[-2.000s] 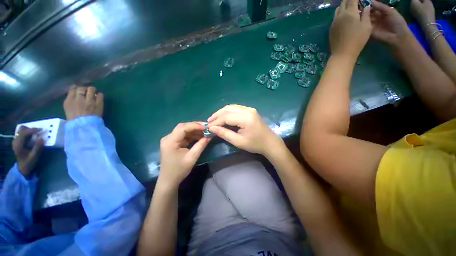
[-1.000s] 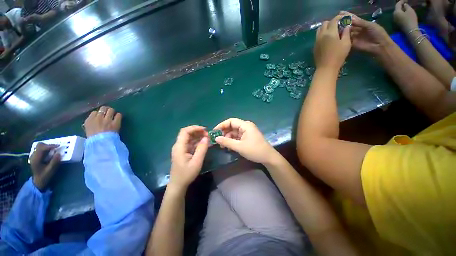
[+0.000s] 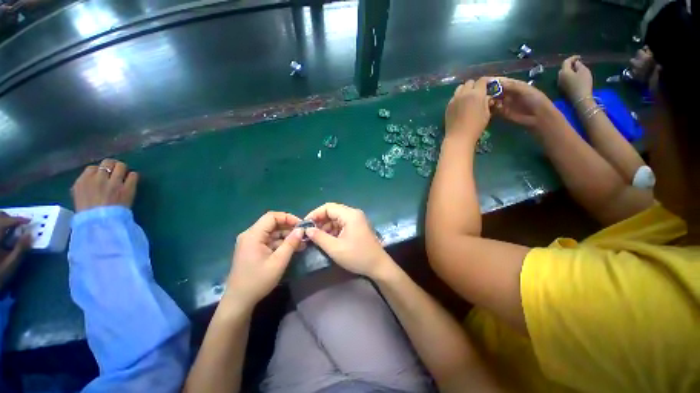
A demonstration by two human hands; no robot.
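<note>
My left hand point(image 3: 263, 249) and my right hand point(image 3: 342, 234) meet over the near edge of the green bench. Both bare hands pinch one small square unit point(image 3: 307, 226) between thumbs and fingertips. Its visible face looks dark with a pale edge; the fingers hide most of it. A loose heap of clear greenish square pieces point(image 3: 412, 143) lies on the bench right of centre. One single clear piece point(image 3: 331, 142) lies to the left of the heap, with a tiny white bit beside it.
A blue-sleeved neighbour's hand point(image 3: 106, 186) rests at left near a white block with dark openings point(image 3: 51, 228). A yellow-shirted neighbour's hands point(image 3: 470, 112) hold a square unit at right. A green post point(image 3: 372, 47) rises by the dark conveyor point(image 3: 207, 57). A blue tray point(image 3: 618, 115) lies far right.
The view has shifted, showing more at right. The unit between my fingertips showed a green face one second ago and now looks dark and tilted. Both hands still hold it.
</note>
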